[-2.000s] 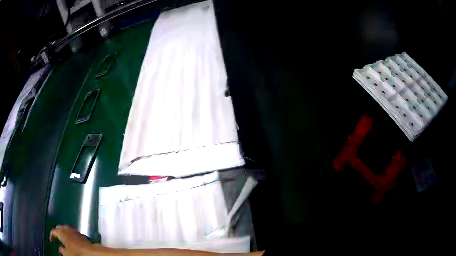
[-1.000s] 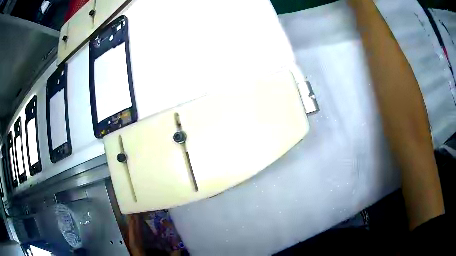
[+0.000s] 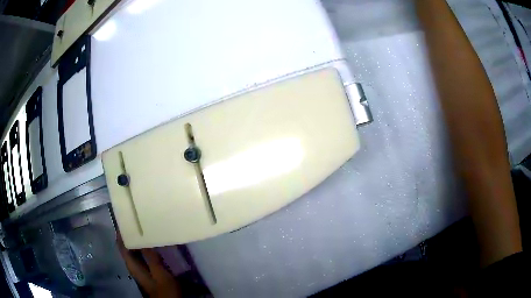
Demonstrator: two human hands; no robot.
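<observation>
A row of black phone middle frames lies on the white infeed belt; the nearest frame stands at the left end of the near cream guide plate. My left hand is at the bottom left, blurred and partly hidden below that plate's edge. A pink-purple piece shows beside its fingers; whether they hold it cannot be told. My right forearm runs up the right side, and its hand is cut off by the top edge.
White foam sheet covers the ledge around the near plate. A small silver bracket sits at the belt's corner. The far guide plate is at the top left. A grey machine deck with a round wrapped item is at lower left.
The nearest frames have moved left along the belt, away from the open belt end. The view has shifted slightly. My right forearm stays at the right, and less of the pink-purple piece shows.
</observation>
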